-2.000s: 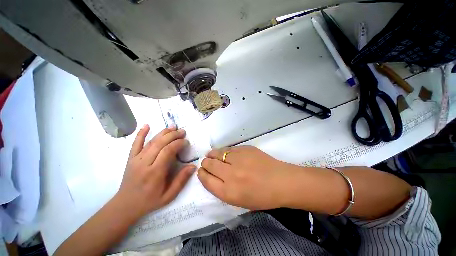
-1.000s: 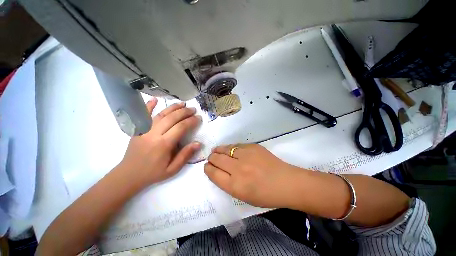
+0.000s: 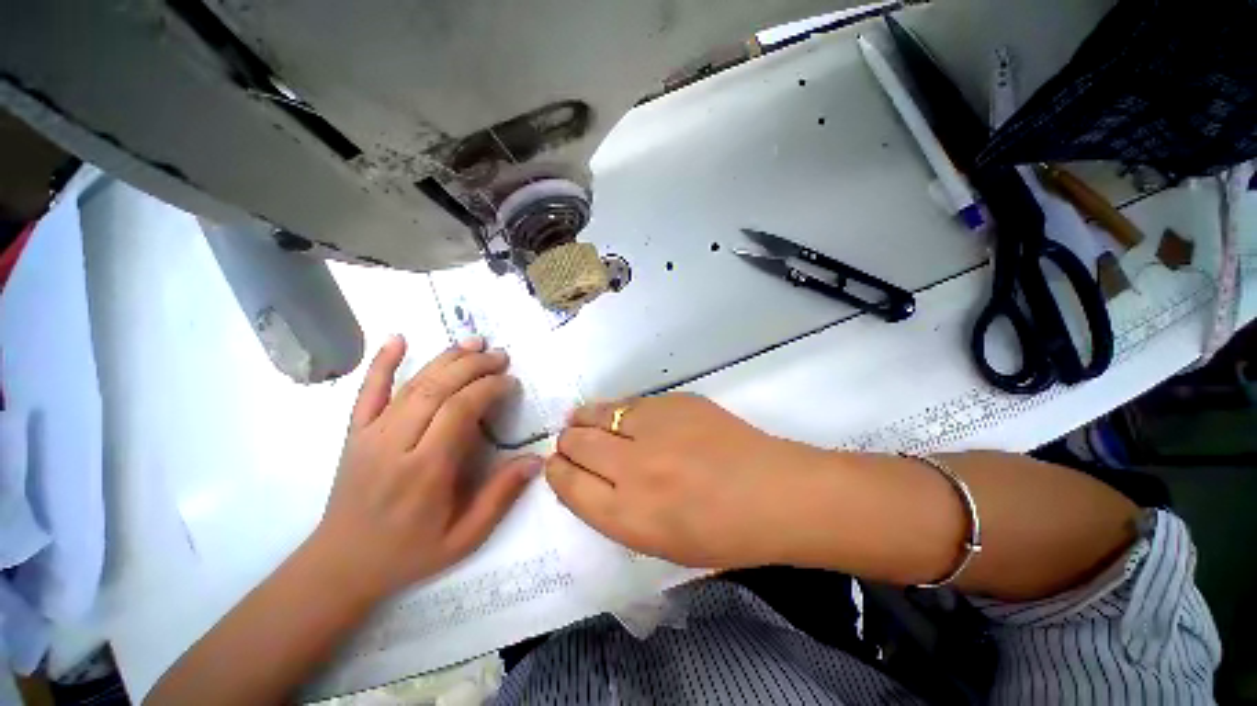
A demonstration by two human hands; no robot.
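A thin white fabric piece (image 3: pixel 531 393) lies in front of the needle area, hard to tell from the white table. My left hand (image 3: pixel 421 462) lies flat on its left side, fingers spread and pointing at the machine. My right hand (image 3: pixel 662 476), with a ring, has its fingertips pinched together at the fabric's near right edge. The sewing machine head (image 3: pixel 372 83) stands above, with a round knurled tan knob (image 3: pixel 568 276) beside the needle area. The needle itself cannot be made out. A pale scrap (image 3: pixel 645 612) hangs at the table's front edge.
Black thread snips (image 3: pixel 841 283) lie on the machine bed. Large black shears (image 3: pixel 1027 276), a white pen (image 3: pixel 926 138) and a brown-handled tool (image 3: pixel 1093 207) lie at right by dark cloth (image 3: pixel 1130 90). A tape measure (image 3: pixel 1224 269) is at far right. White sheets (image 3: pixel 55 414) lie at left.
The view shifted and then came back close to its earlier framing. The pale scrap now shows at the front edge, unlike two seconds ago. My hands keep nearly the same pose.
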